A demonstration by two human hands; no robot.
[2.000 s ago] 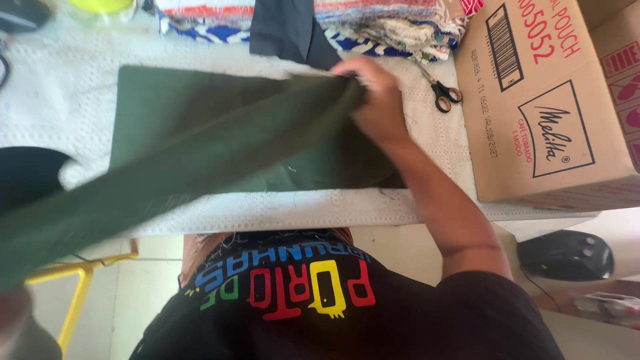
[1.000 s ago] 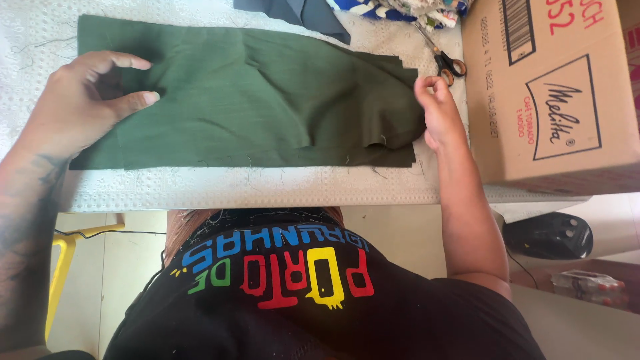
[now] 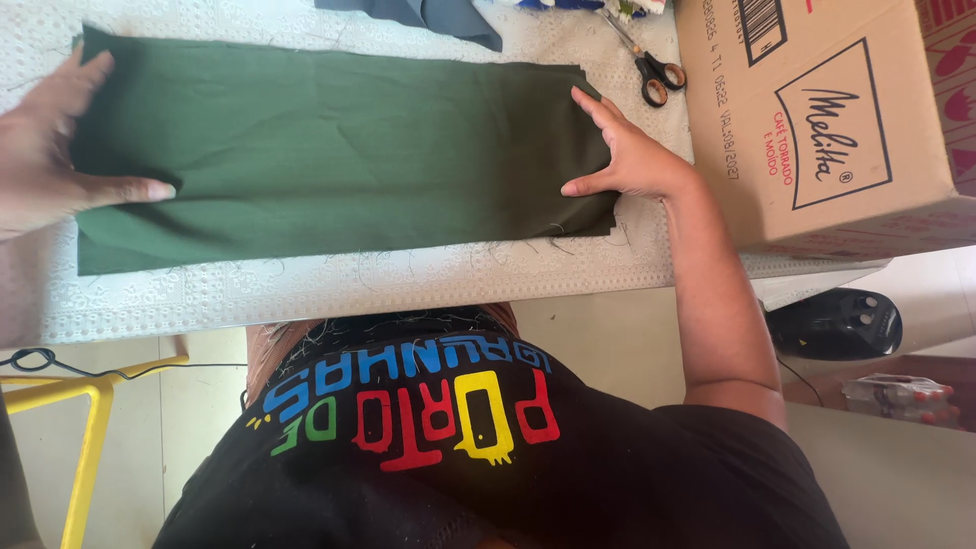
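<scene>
A long piece of dark green fabric [image 3: 335,152] lies nearly flat on the lace-patterned white tablecloth [image 3: 427,267], with some creases and loose threads along its near edge. My left hand [image 3: 69,152] rests on its left end, slightly blurred, thumb spread over the cloth. At the other end my right hand [image 3: 618,152] touches the fabric with thumb and fingers apart. Neither hand is closed on the fabric. Beyond my right hand is a pair of black-handled scissors [image 3: 652,72], its blades pointing away from me.
A cardboard box [image 3: 740,137] stands at the right of the table. Grey-blue cloth [image 3: 427,19] and a patterned textile [image 3: 610,6] lie at the far edge. A yellow metal frame [image 3: 91,435] with a black cable is below left; a black device [image 3: 835,324] sits below right.
The green fabric, lifted and blurred two seconds ago, now lies spread out. My left hand has come onto its left end, and its thumb and fingers are farther apart than a second ago.
</scene>
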